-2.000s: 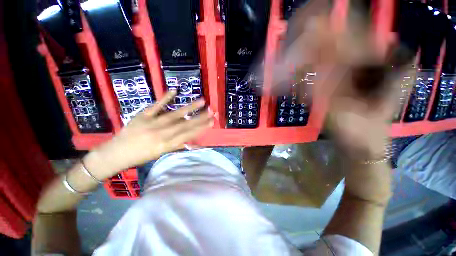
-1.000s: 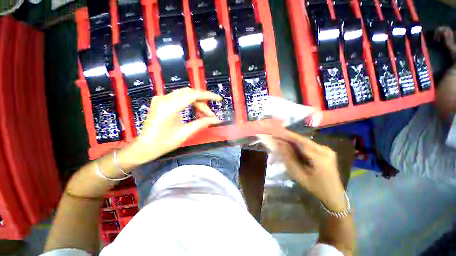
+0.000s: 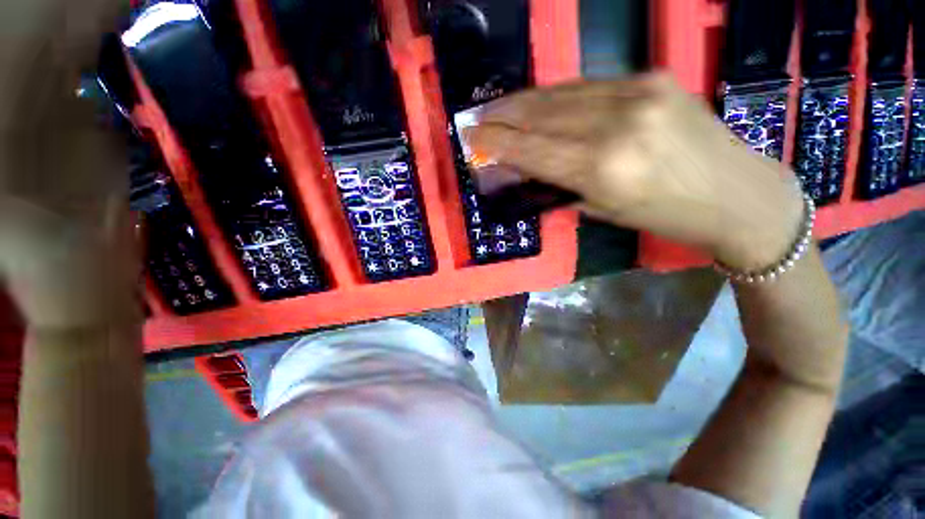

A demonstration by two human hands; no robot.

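Black flip phones lie hinged open in a red foam tray point(image 3: 355, 304), keypads toward me. My right hand point(image 3: 629, 152) presses a small white and orange card point(image 3: 475, 139) onto the upper keypad of the rightmost phone point(image 3: 502, 238) in this tray. My fingers cover part of that keypad. My left hand point(image 3: 61, 172) is raised at the left edge, blurred and dark; its fingers cannot be made out. A neighbouring phone point(image 3: 380, 218) shows its whole keypad. Film on the phones cannot be told from glare.
A second red tray point(image 3: 659, 248) with open phones stands to the right, past a dark gap. A brown box point(image 3: 609, 340) is below the bench edge. Part of a red tray point(image 3: 231, 383) shows below at left. Another person's clothing point(image 3: 882, 289) is at the right edge.
My right hand has moved from the tray's front edge up onto the rightmost phone; the clear sheet it had is out of sight. My left hand has moved to the far left. The view is closer.
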